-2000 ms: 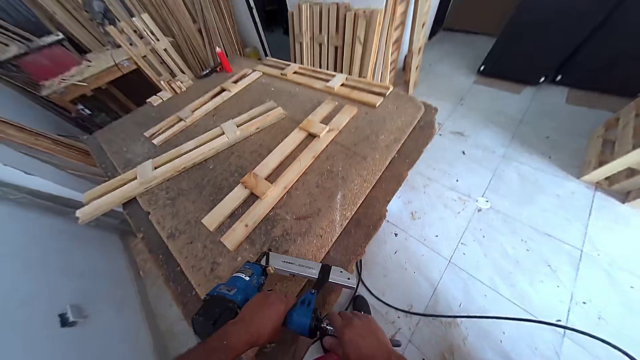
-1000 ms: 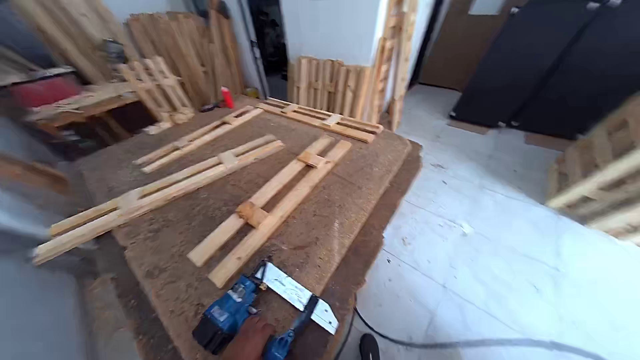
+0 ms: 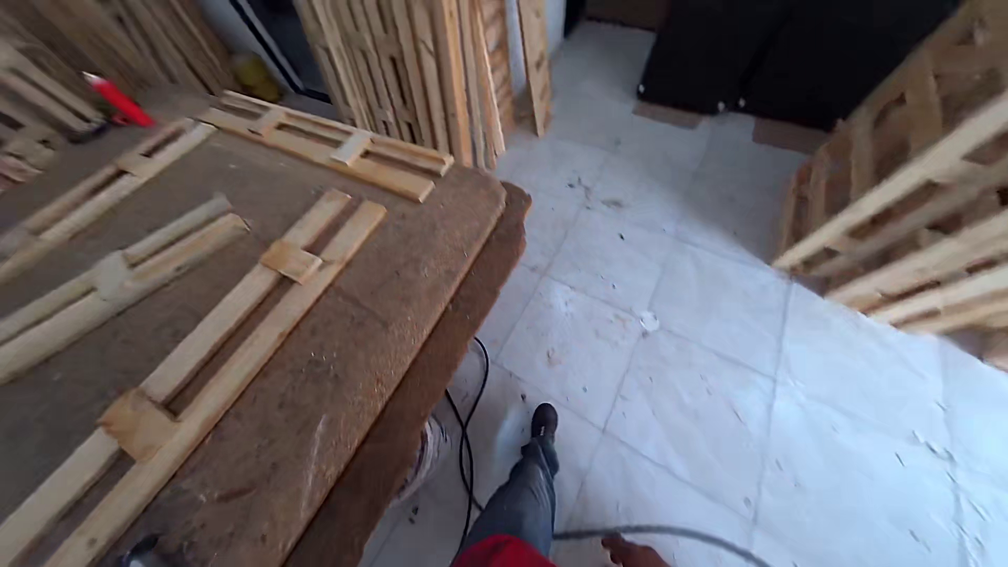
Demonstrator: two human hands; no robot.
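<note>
Only part of my right hand (image 3: 634,551) shows at the bottom edge, right of my leg and beside a dark cable or hose (image 3: 669,531); whether it grips anything is unclear. My left hand is out of view. On the worn wooden worktable (image 3: 354,339) lies a frame of two parallel wooden slats (image 3: 260,335) joined by small crosspieces (image 3: 140,424). Similar slat frames lie to its left (image 3: 114,279) and at the far edge (image 3: 323,150). A small dark and metallic part of some object (image 3: 142,551) shows at the bottom left.
Wooden slats and frames (image 3: 386,71) lean behind the table. Stacked slatted wooden panels (image 3: 906,197) stand at the right. Black panels (image 3: 732,55) lean at the back. A black cable (image 3: 466,433) runs over the tiled floor (image 3: 677,394) near my shoe (image 3: 544,420). A red object (image 3: 118,101) sits at the far left.
Two seconds ago both hands were at the blue power tool; one second ago one hand showed on it. Now neither hand shows there, and the view has swung right toward the floor.
</note>
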